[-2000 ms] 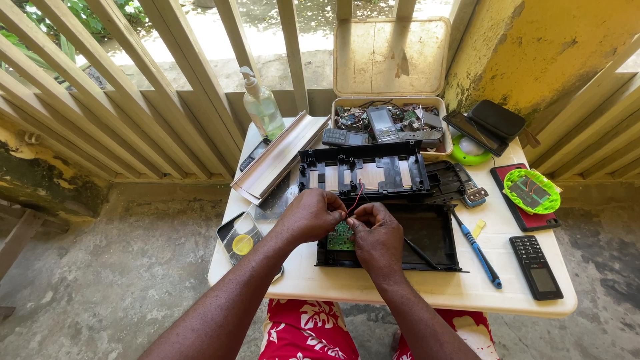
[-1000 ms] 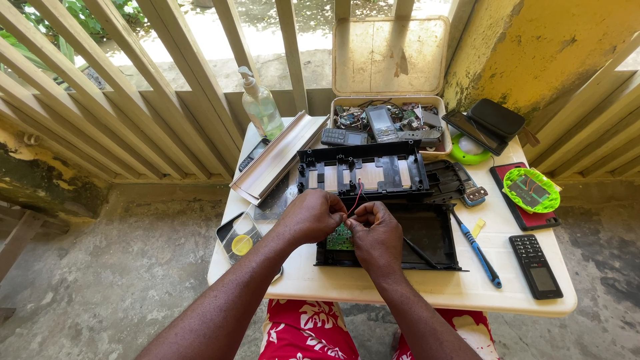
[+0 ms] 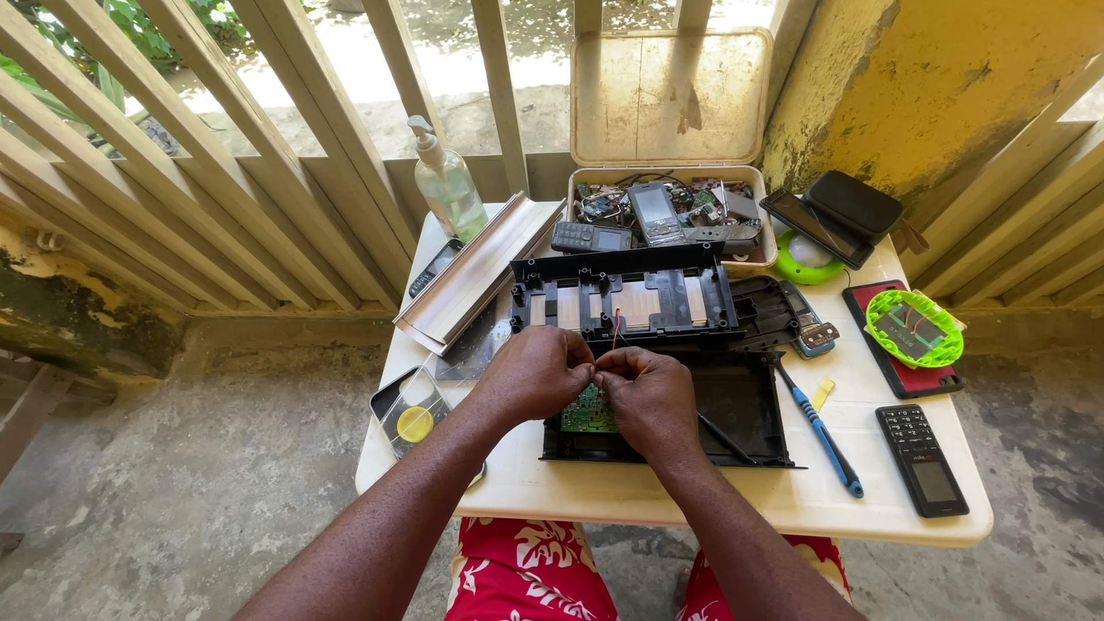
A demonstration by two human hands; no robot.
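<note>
My left hand (image 3: 545, 373) and my right hand (image 3: 649, 398) meet fingertip to fingertip above a green circuit board (image 3: 590, 412). The board lies at the left in an open black plastic housing (image 3: 742, 405). Thin red and black wires (image 3: 617, 326) run down from a second black housing part (image 3: 621, 297), behind the first, to my pinched fingers. The wire ends are hidden by the fingers. A black rod-like piece (image 3: 723, 438) lies in the front housing beside my right hand.
Right of the housing lie a blue-handled tool (image 3: 828, 444), a keypad phone (image 3: 923, 461) and a green round frame (image 3: 914, 328). Behind stands an open box (image 3: 580, 185) of phone parts. A metallic channel (image 3: 483, 272) and a pump bottle (image 3: 450, 194) are at the left on the white table (image 3: 552, 496).
</note>
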